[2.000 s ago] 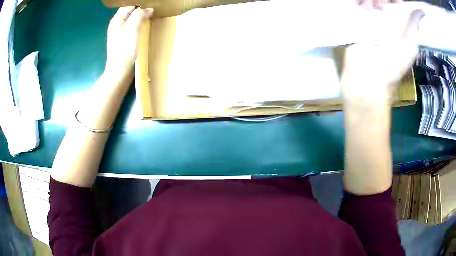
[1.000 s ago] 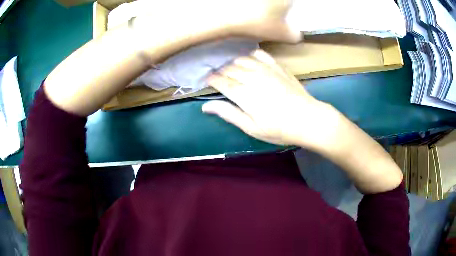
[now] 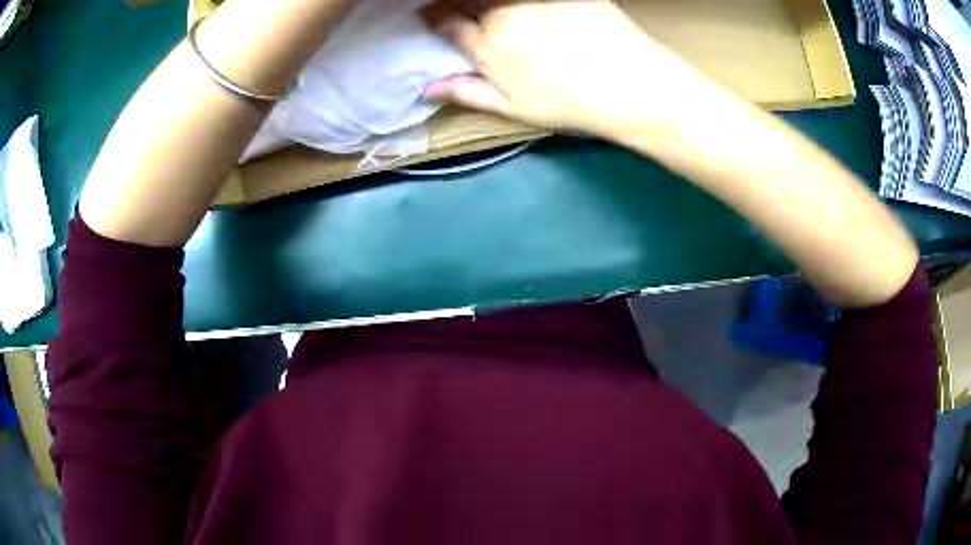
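Note:
The tan carton [image 3: 735, 48] lies lengthwise across the bench, its far side cut off by the picture's top. A soft, wrinkled white bagged product [image 3: 362, 91] fills its left part; the right part shows bare cardboard. My right hand [image 3: 532, 69] is over the carton at the product's right end, thumb apart from the fingers; its fingertips are partly hidden. My left forearm crosses the carton's left end, and my left hand is out of the picture at the top. A thin carry handle [image 3: 468, 165] curves along the carton's front edge.
The dark green bench [image 3: 426, 256] has a pale front edge. White inserts [image 3: 926, 117] are stacked at the right. White wrapped shapes [image 3: 27, 229] lie at the far left. Something blue [image 3: 783, 319] is under the bench at the right, with brown cartons [image 3: 956, 341] beside it.
The white liner has left the view of the carton, where the bagged product now lies. My left hand has gone out past the top edge. My right hand has moved up over the carton.

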